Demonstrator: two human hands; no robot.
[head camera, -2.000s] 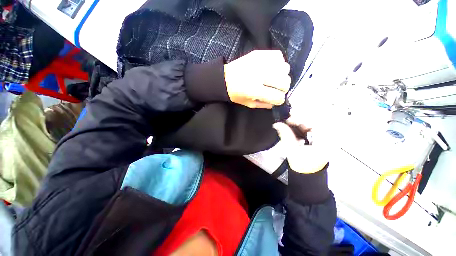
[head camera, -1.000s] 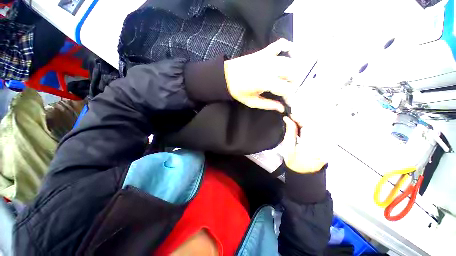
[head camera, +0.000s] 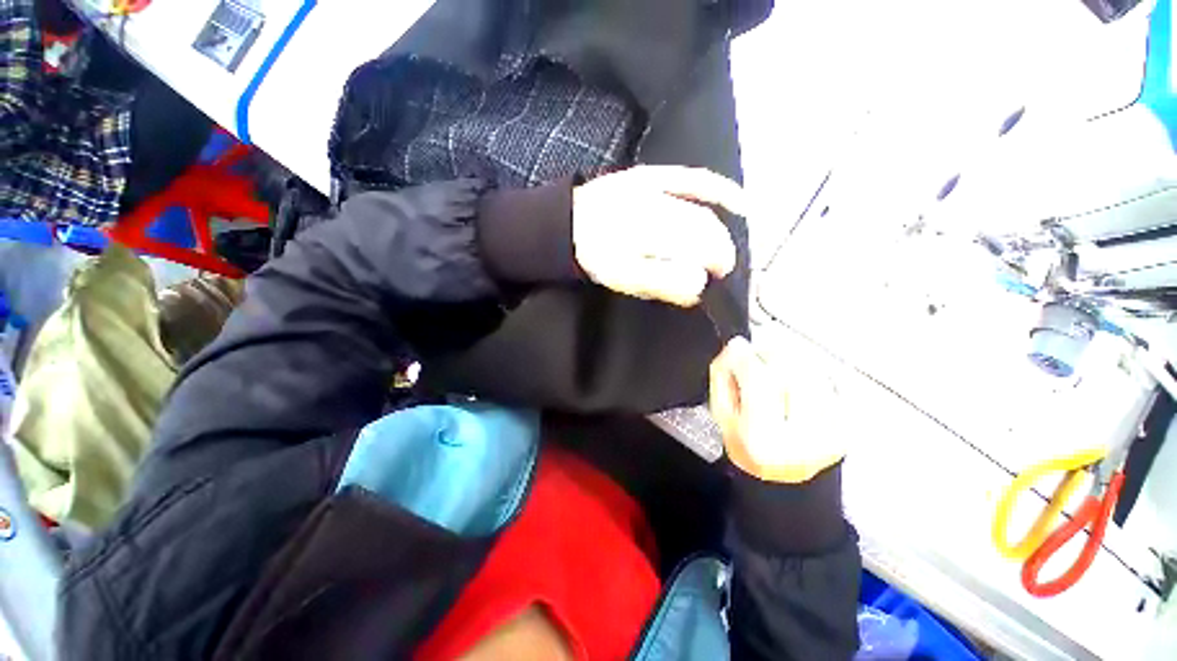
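Observation:
Plain black fabric (head camera: 594, 349) lies under and between my hands, its right edge along the white machine bed. Checked fabric (head camera: 542, 136) lies bunched beyond my left forearm. My left hand (head camera: 658, 235) rests on the black fabric with fingers curled at its right edge, pinching it. My right hand (head camera: 771, 411) is at the lower part of the same edge, with thumb and forefinger closed on it. The fingertips are overexposed and partly blurred. The metal presser foot area (head camera: 1052, 265) stands to the right, apart from the fabric.
Scissors with yellow and red-orange handles (head camera: 1061, 523) lie at the right. The white machine bed (head camera: 891, 375) is strongly overexposed. A blue bin (head camera: 910, 626) is below the table edge. A red stool (head camera: 194, 207), olive cloth (head camera: 90, 387) and checked garments (head camera: 65, 142) are at the left.
The black fabric now extends up beyond my left hand along a straighter edge, and less checked cloth shows. My left hand has curled its fingers. The view has shifted slightly.

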